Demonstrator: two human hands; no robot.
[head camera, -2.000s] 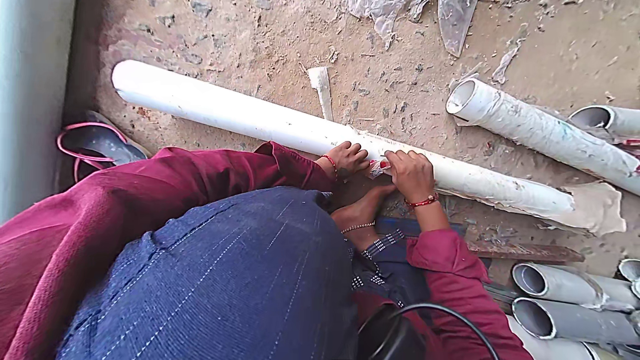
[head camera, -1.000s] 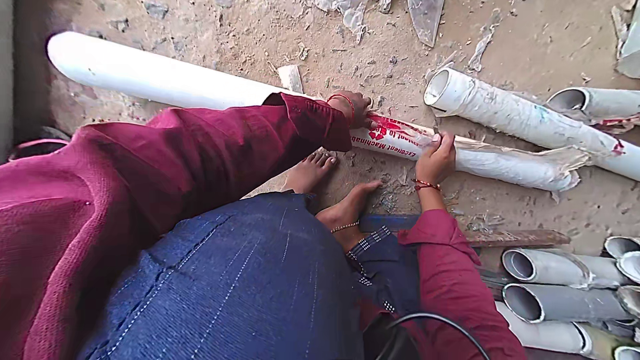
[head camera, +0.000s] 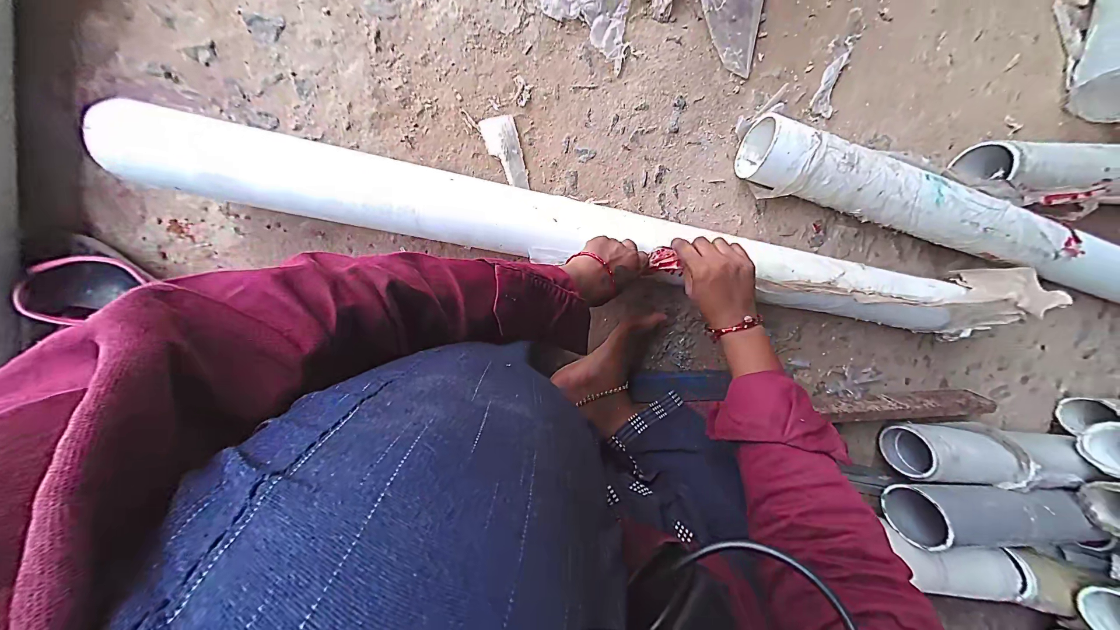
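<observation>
A long white wrapped tube (head camera: 350, 184) lies slantwise on the dirt ground in front of me. Near its middle, on the side closest to my body, my left hand (head camera: 610, 267) pinches one end of a bunched piece of red-and-white printed wrapping (head camera: 665, 260). Just to the right, my right hand (head camera: 719, 273) has its fingers closed on the same piece. Torn wrapping (head camera: 1006, 293) hangs loose at the tube's right end, and a split in the covering runs from there toward my right hand. My fingertips are partly hidden.
Another wrapped pipe (head camera: 875, 179) lies at upper right. Grey pipes (head camera: 1006, 516) are stacked at lower right, beside a flat wooden strip (head camera: 910, 405). A white scrap (head camera: 505, 144) touches the tube's far side. A pink-edged shoe (head camera: 74, 284) rests at left. My bare foot (head camera: 604, 367) is below my hands.
One second ago my hands were farther apart, with red printed wrapping spread flat between them. Now they are close together and the wrapping there is bunched.
</observation>
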